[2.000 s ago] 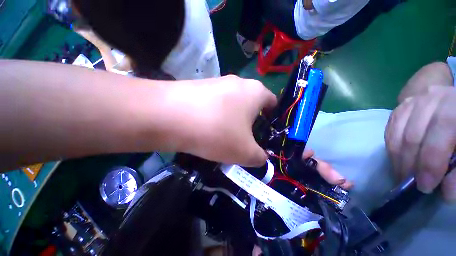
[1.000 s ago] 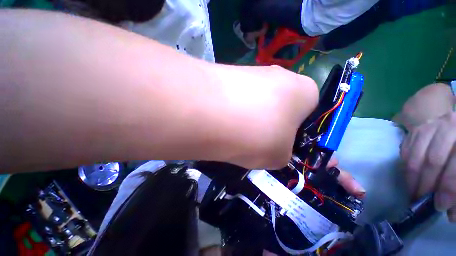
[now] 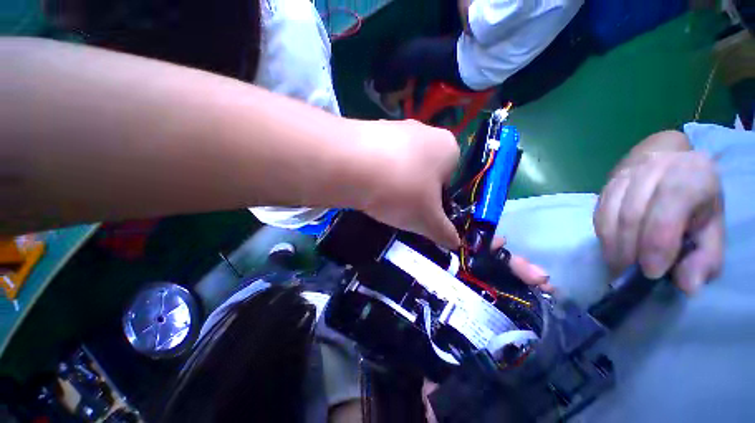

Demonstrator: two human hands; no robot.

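An opened black device (image 3: pixel 389 310) is held in the air, wired inside facing up. A white flat ribbon cable (image 3: pixel 447 289), red and yellow wires and a blue cylindrical battery (image 3: pixel 497 178) show on it. My left hand (image 3: pixel 414 169) reaches in from the left, fingers closed over the part beside the battery; fingertips and what they pinch are hidden. What looks like my right hand (image 3: pixel 528 271) is mostly hidden under the device; only a few fingers show.
Another person's hand (image 3: pixel 662 206), at the right, holds a dark strip near the device. People in white sit at the top, near a red stool (image 3: pixel 447 101). A round metal disc (image 3: pixel 161 320) and loose parts (image 3: pixel 83 388) lie at lower left. Dark hair (image 3: pixel 248 355) hangs at the bottom.
The view shifted, first moving the device right, then back left. My left hand stays on the part by the battery. More of the black housing shows below my forearm.
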